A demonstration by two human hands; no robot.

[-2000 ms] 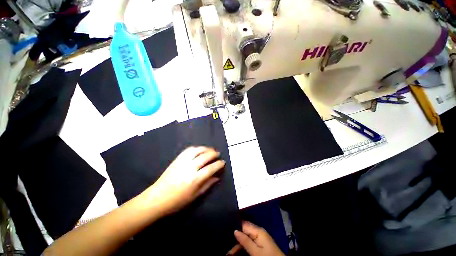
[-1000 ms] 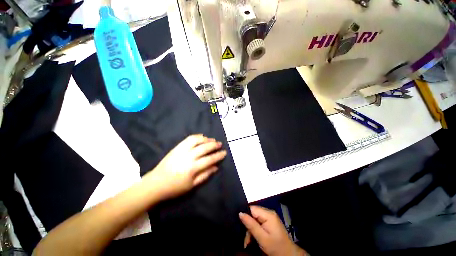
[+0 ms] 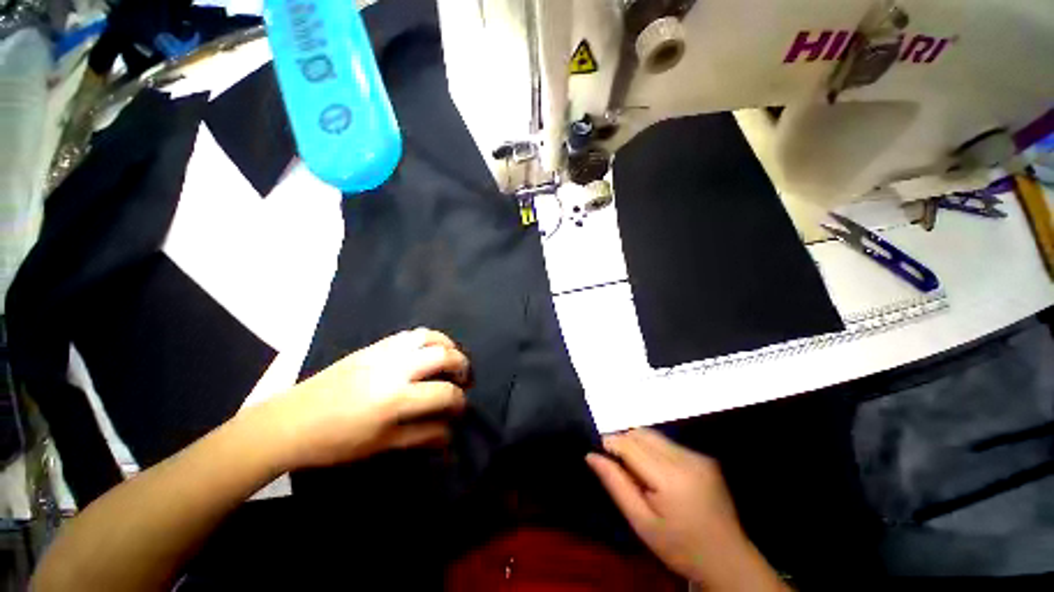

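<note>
A large black fabric piece (image 3: 451, 243) runs from behind the blue lamp down past the presser foot (image 3: 534, 191) and over the table's front edge. Its right edge lies at the foot. My left hand (image 3: 405, 393) rests on the cloth with bent fingers; whether it pinches a fold cannot be told. My right hand (image 3: 665, 486) pinches the cloth's right edge at the table's front. The white sewing machine (image 3: 740, 69) stands above. The needle tip is too small to make out.
A black rectangular panel (image 3: 717, 254) lies under the machine arm. Blue-handled snips (image 3: 890, 252) lie right of it, by the printed ruler scale (image 3: 809, 335). The blue lamp (image 3: 335, 104) hangs at upper left. More black pieces (image 3: 162, 347) lie left. Grey fabric (image 3: 971, 439) is below right.
The large cloth has been drawn down and along past the foot, now spreading farther back. My left hand has shifted down across it. The view has shifted, and red material now shows at the bottom.
</note>
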